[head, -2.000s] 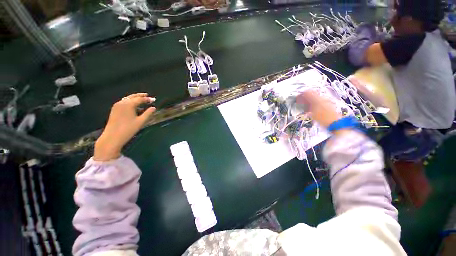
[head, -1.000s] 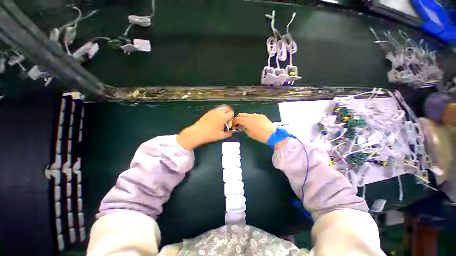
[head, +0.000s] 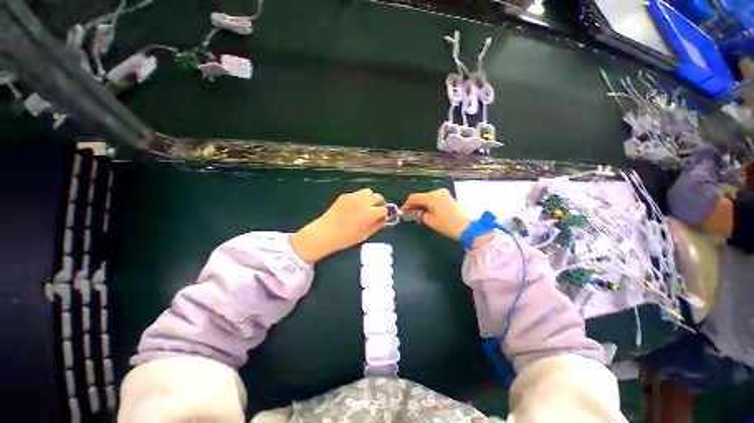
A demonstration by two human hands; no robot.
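Observation:
My left hand [head: 351,221] and my right hand [head: 438,213] are close together above the bench, just beyond a row of white housings [head: 379,300]. My left fingers pinch a small whitish piece [head: 391,215], likely a housing, partly hidden by the fingers. My right fingers hold a small grey-white piece [head: 411,215] beside it; its kind is unclear. A blue wrist strap [head: 479,229] is on my right wrist. A heap of circuit boards [head: 569,216] and white cords [head: 632,248] lies on the white sheet [head: 488,198] at the right.
A worn rail [head: 314,159] separates the bench from the conveyor belt [head: 347,74]. Corded units [head: 467,136] stand on the belt, with more at the upper left and right. Black stacked trays [head: 29,273] are at the left. A neighbouring worker's sleeve [head: 740,227] shows at the right edge.
My right hand has come from the heap to meet my left hand over the bench. Since one second ago, the two held pieces show more clearly between my fingers. The camera view has turned.

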